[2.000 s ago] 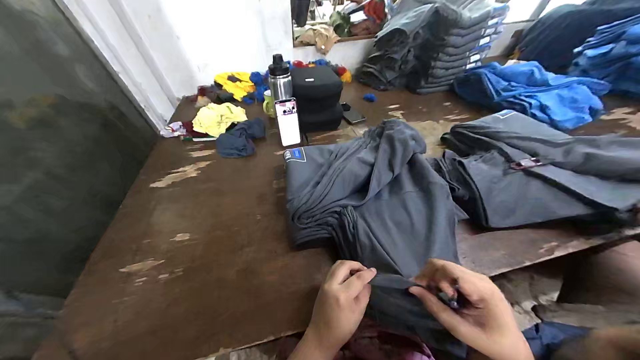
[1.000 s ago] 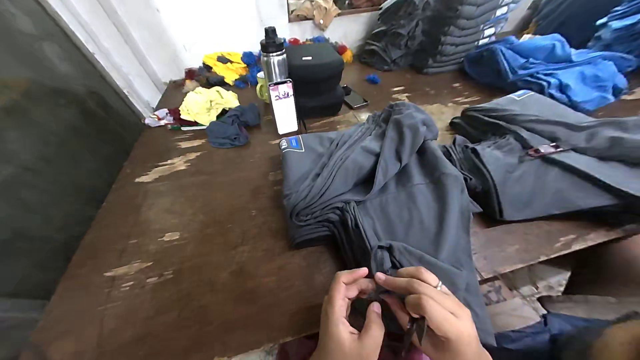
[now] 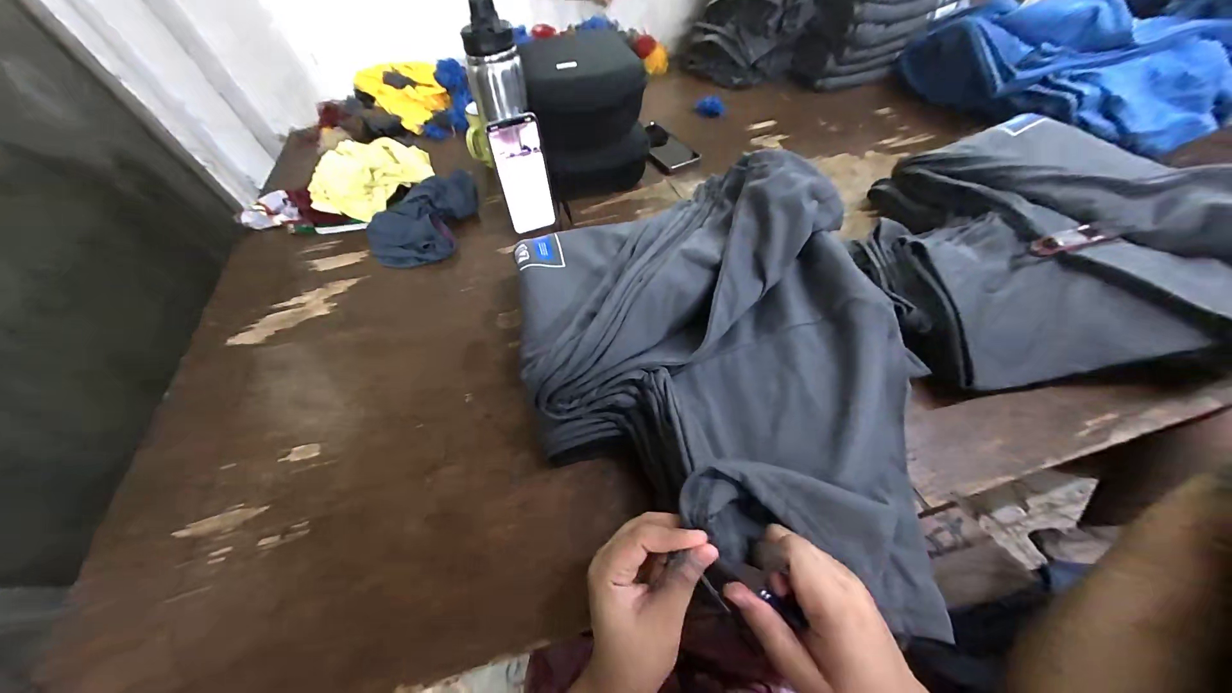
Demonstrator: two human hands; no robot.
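A grey garment (image 3: 799, 356), with several folded layers and a blue-and-white printed patch, lies on the wooden table and hangs over its front edge. At its lower end my left hand (image 3: 640, 597) pinches the edge of the grey cloth between thumb and fingertips. My right hand (image 3: 818, 616) is close beside it, fingers curled around a small dark tool (image 3: 775, 603), mostly hidden in the palm; its kind cannot be told. A second folded grey garment (image 3: 1088, 298) with a small reddish-brown object (image 3: 1071, 240) on it rests to the right.
Behind the garment stand a steel bottle (image 3: 497, 82), a lit phone (image 3: 522, 173), a black case (image 3: 587, 106) and a dark phone (image 3: 671, 148). Yellow cloth (image 3: 371, 178) and a dark cloth scrap (image 3: 423, 219) lie left of them. Blue cloth (image 3: 1078, 67) is at back right; a person's arm (image 3: 1145, 597) shows at lower right.
My hands have drawn slightly apart from where they met one second ago. The garment's lower end is now folded back around an opening above them. Another person's arm shows larger at lower right.
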